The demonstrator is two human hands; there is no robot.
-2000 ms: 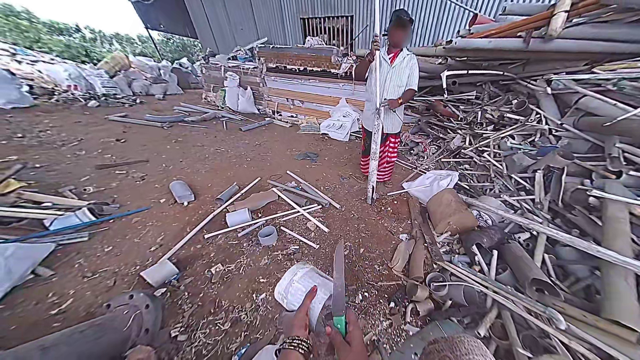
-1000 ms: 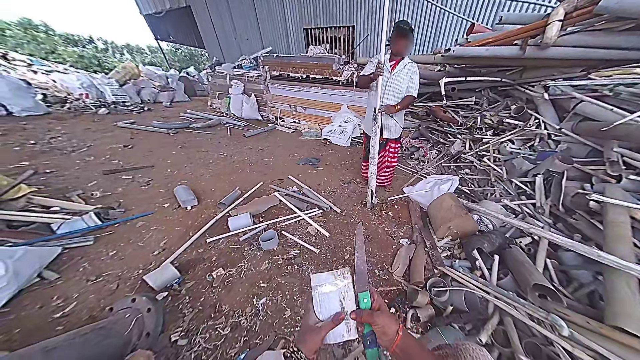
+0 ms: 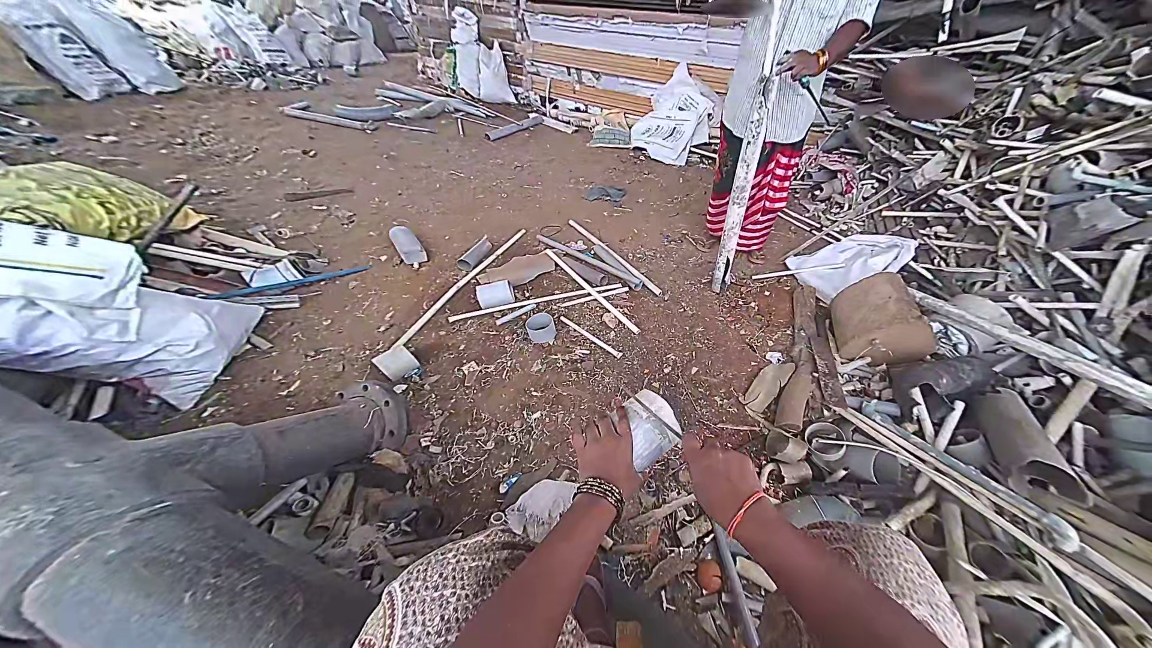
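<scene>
My left hand [image 3: 608,454], with a beaded bracelet at the wrist, grips the near left side of a short whitish plastic pipe piece [image 3: 650,434]. My right hand [image 3: 723,481], with a red thread at the wrist, is closed at the right of the piece. A knife blade [image 3: 659,414] runs from this fist and lies across the piece's upper side. The knife's handle is hidden in the fist. Below the right hand a grey rod [image 3: 736,589] stands between my knees.
Cut pipes [image 3: 540,328] and thin rods lie ahead on the dirt. A person [image 3: 765,117] stands beyond, holding a long whitish pipe [image 3: 745,202]. Scrap pipes [image 3: 1026,441] are heaped at right. A large grey flanged pipe [image 3: 297,445] and white sacks [image 3: 126,333] are at left.
The knife, upright beside the pale piece in the earlier frames, now lies across it. The view has tilted down. The standing person is still holding the long pipe.
</scene>
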